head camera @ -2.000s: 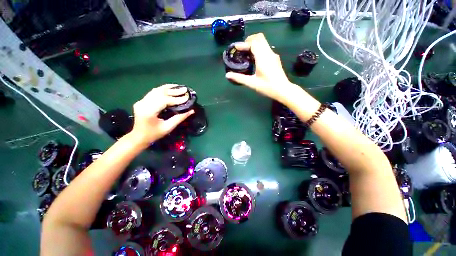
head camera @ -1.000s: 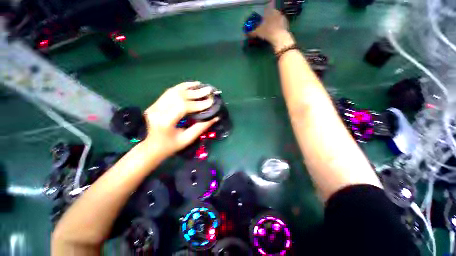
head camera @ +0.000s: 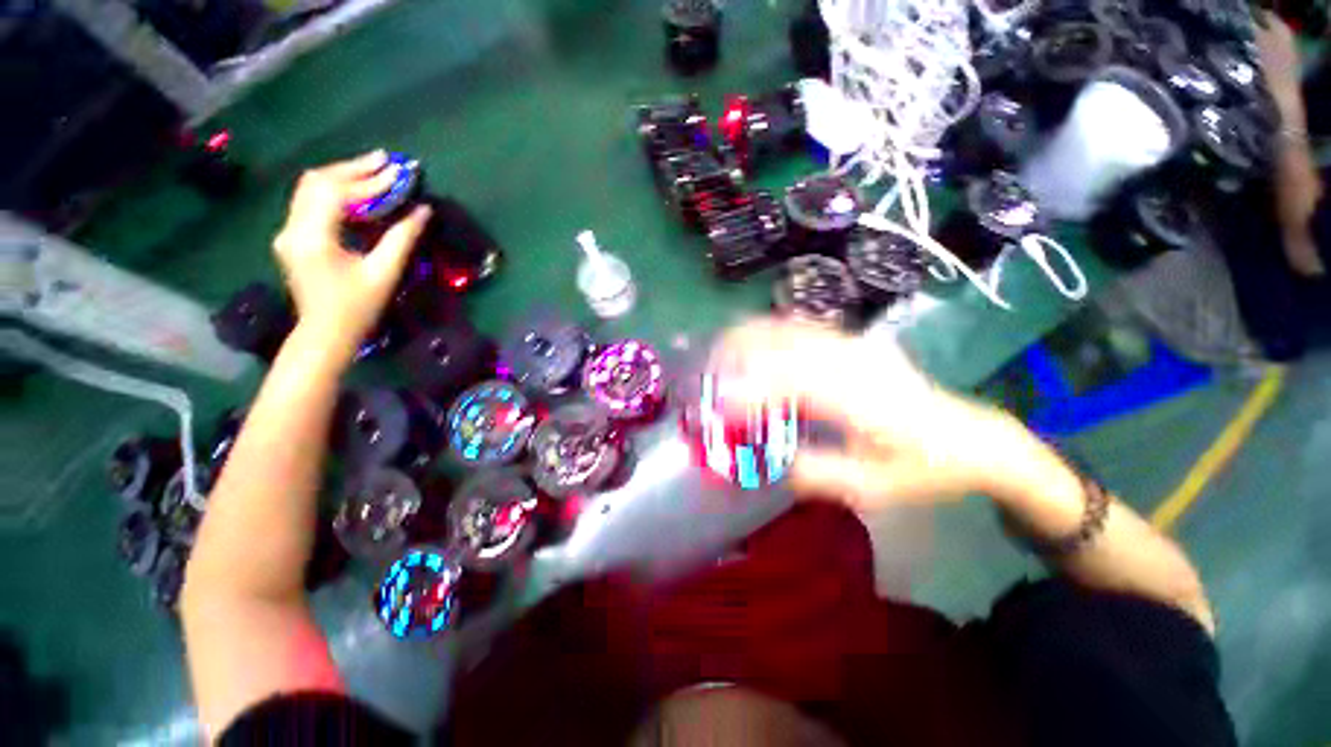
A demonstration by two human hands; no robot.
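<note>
My left hand (head camera: 343, 241) is at the upper left and grips a round LED unit (head camera: 387, 187) whose face glows blue and magenta. Dark units lie just right of and below it, one with a red light. My right hand (head camera: 861, 416), blurred, holds a lit unit (head camera: 745, 423) glowing red, white and blue near the bench's front edge. A group of units lies between my arms: one glows magenta (head camera: 623, 377), others blue (head camera: 492, 423), and some are unlit (head camera: 377, 511).
A small clear bottle (head camera: 604, 277) stands mid-bench. Black units (head camera: 742, 231) lie on their sides beyond it. White cables (head camera: 905, 95) and a white tub (head camera: 1117, 139) are at the upper right. Another person's arm (head camera: 1292, 146) shows at the right edge.
The view has turned towards the right and the near edge. My right hand has come back from the far side and now holds a lit unit. The left-hand unit now shows a glowing face.
</note>
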